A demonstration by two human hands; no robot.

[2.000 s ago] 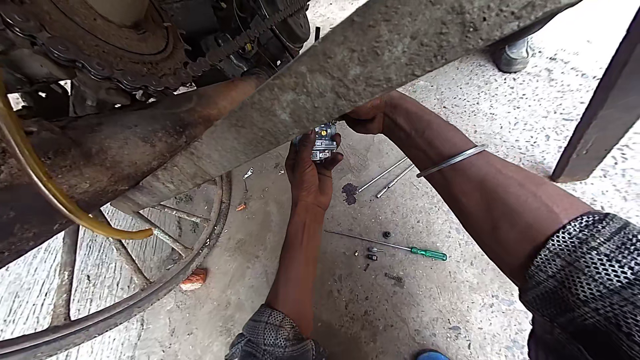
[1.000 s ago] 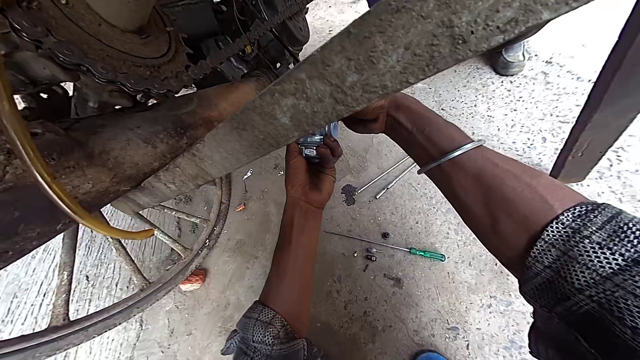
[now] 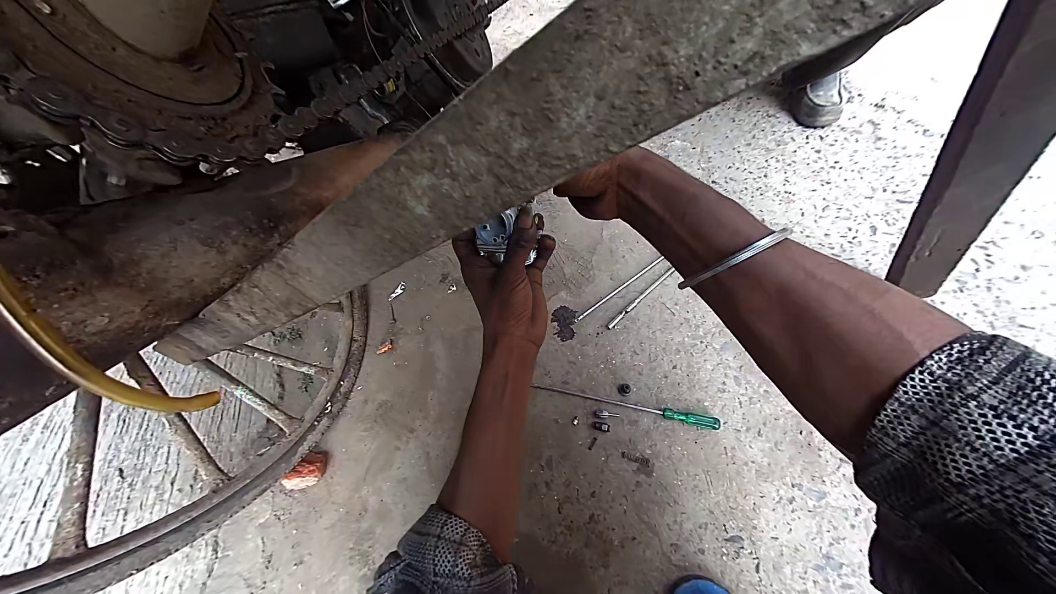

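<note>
My left hand (image 3: 510,285) grips a small grey metal part (image 3: 497,233), which looks like a carburetor, just below the edge of a long flat grey bar (image 3: 528,124). My right hand (image 3: 596,190) is up and to the right of it, partly behind the bar; its fingertips and anything between them are hidden. On the concrete floor below lie a green-handled screwdriver (image 3: 691,419), a coil spring (image 3: 636,458), several small dark parts (image 3: 601,426) and two thin metal rods (image 3: 642,299).
A motorcycle chain and sprocket (image 3: 140,136) and a rusty pipe (image 3: 165,239) fill the upper left. A yellow hose (image 3: 124,392) hangs over a spoked metal wheel (image 3: 351,363). A brick piece (image 3: 305,470) lies nearby. Another person's shoe (image 3: 818,103) stands at upper right, beside a dark post (image 3: 961,165).
The metal part has turned in my left hand and shows a different face. My right hand stays beside the bar. The tools on the floor have not moved.
</note>
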